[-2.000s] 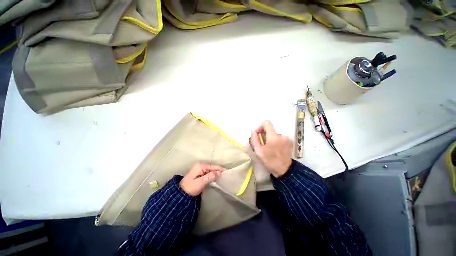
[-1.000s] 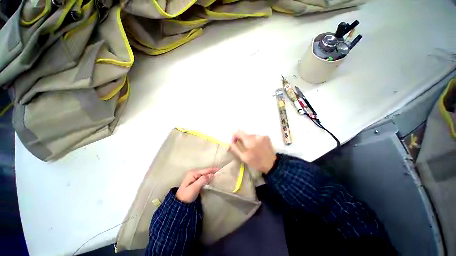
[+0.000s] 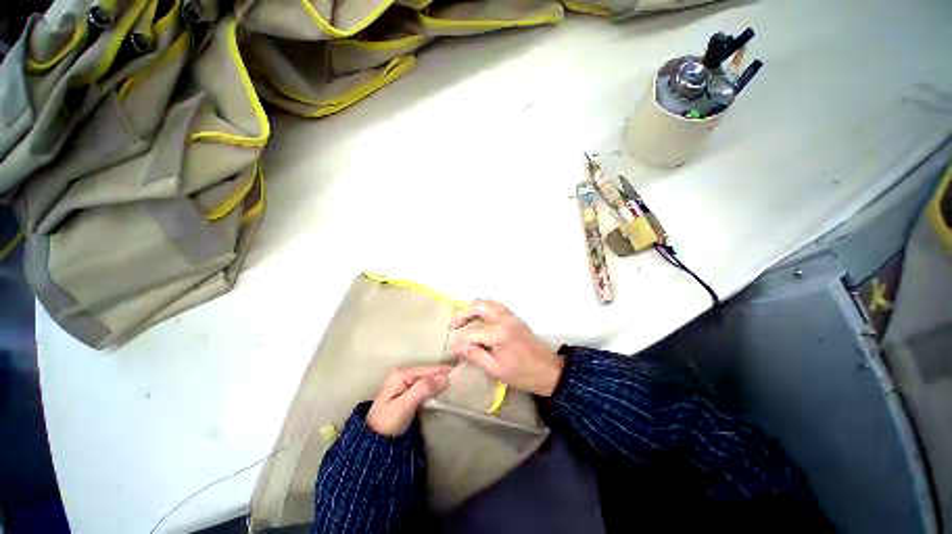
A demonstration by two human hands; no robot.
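A beige bag body lies at the table's front edge and over the lap. Yellow edge binding runs along its top edge, and another piece shows at its right side. My left hand pinches the cloth near the middle of the bag. My right hand is on the cloth just above and right of it, fingers bent onto the bag near the binding. The fingertips hide any needle. A fine dark thread trails off the bag's left side over the table.
A tool cup stands at the right. Near it lie a tape-wrapped stick, a pointed awl, snips with a black cord, and a brown-yellow lump. Bags are heaped at the left and back.
My right hand has come down and left onto the cloth, close to my left hand. The brown-yellow lump now lies by the snips, where it did not show before.
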